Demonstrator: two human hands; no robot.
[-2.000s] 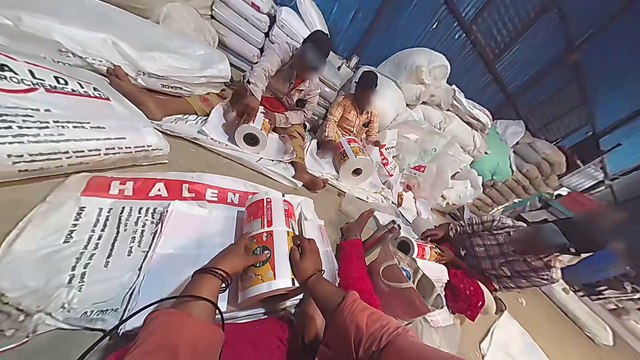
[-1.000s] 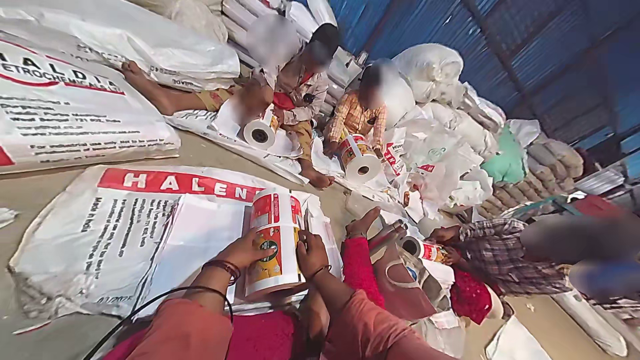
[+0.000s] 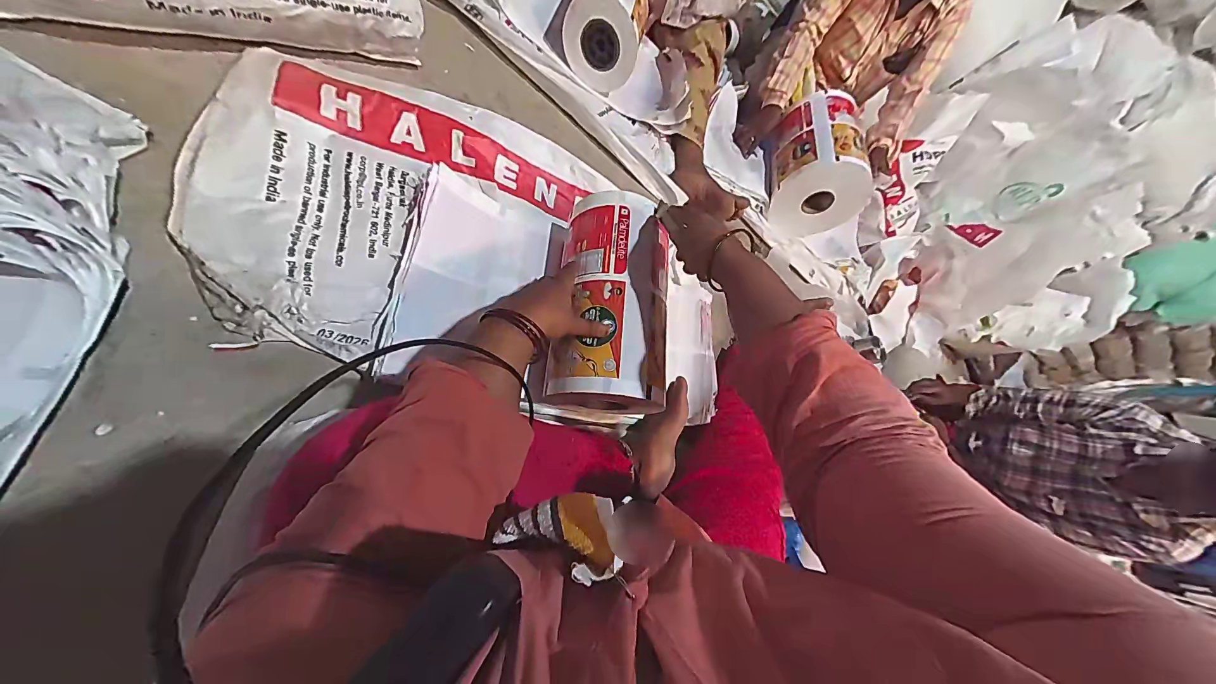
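Observation:
A roll of printed packaging film point(image 3: 608, 304), red, yellow and white, lies in front of me on a stack of white sheets point(image 3: 475, 237). My left hand point(image 3: 556, 309) rests against its left side, thumb on the printed face. At the roll's upper right is my right hand point(image 3: 698, 237), fingers bent near its far end; whether it grips anything cannot be told. Under the sheets spreads a white woven plastic sack point(image 3: 256, 209) with a red printed band. A bare foot shows just below the roll's near end.
Two more film rolls, one at the top point(image 3: 600, 46) and one at upper right point(image 3: 819, 171), lie by seated people. Crumpled white plastic point(image 3: 1035, 190) fills the right. Another person in a checked shirt point(image 3: 1064, 465) is at right. A black cable point(image 3: 285, 408) loops by my left arm.
My right hand has moved from the roll's right side up toward its far end. My left hand stays at the roll's left side. The view has tilted strongly down.

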